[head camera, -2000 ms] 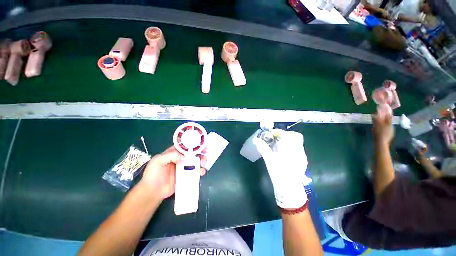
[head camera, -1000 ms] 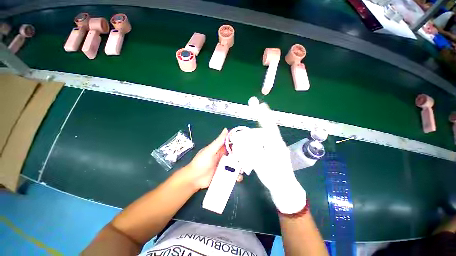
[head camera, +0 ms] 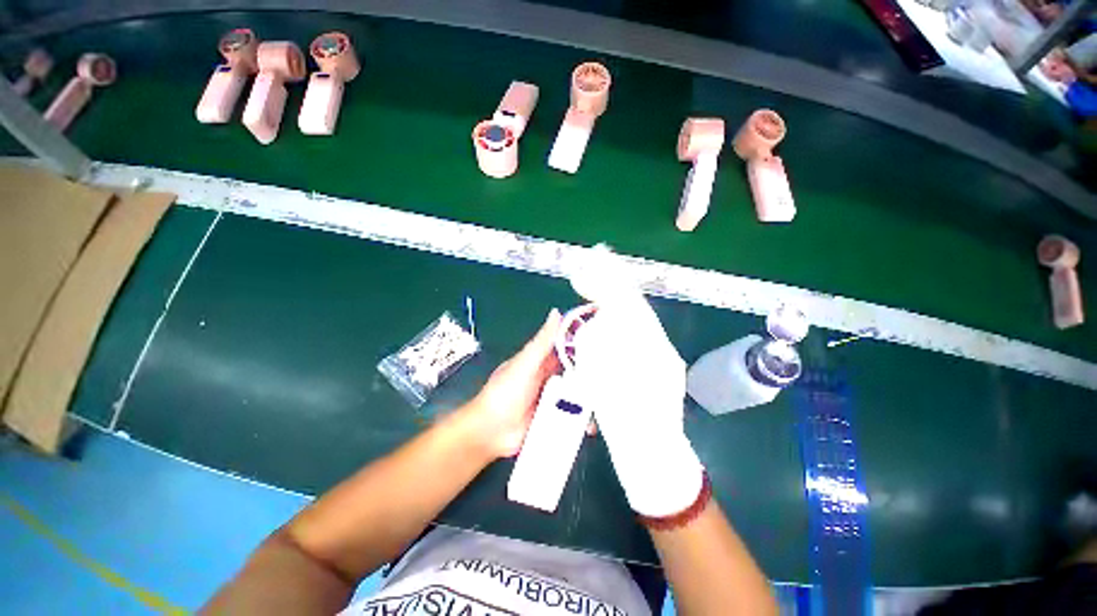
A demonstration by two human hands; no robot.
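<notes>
A pink handheld fan [head camera: 550, 448] is in my bare left hand [head camera: 515, 391], its handle pointing down toward me and its ringed head up. My left hand grips it around the neck from the left. My right hand [head camera: 632, 385], in a white knit glove, lies over the right part of the fan head and hides it. Whether the glove holds a cloth cannot be told, as glare merges the white areas. A whitish squat bottle [head camera: 728, 375] with a round metallic top stands to the right of the glove, its small round lid [head camera: 788, 321] beside the top.
A bag of cotton swabs [head camera: 431, 356] lies left of my hands. A single swab [head camera: 854, 337] lies beyond the bottle. A dark blue strip [head camera: 832, 481] lies at right. A whitish rail [head camera: 397, 231] separates the bench from the green belt with several pink fans [head camera: 580, 120]. Brown cardboard [head camera: 60, 301] is at left.
My gloved hand has left the bottle and come onto the fan head, which my left hand still holds. The view has swung, shifting the belt's fans rightward and bringing the cardboard into view.
</notes>
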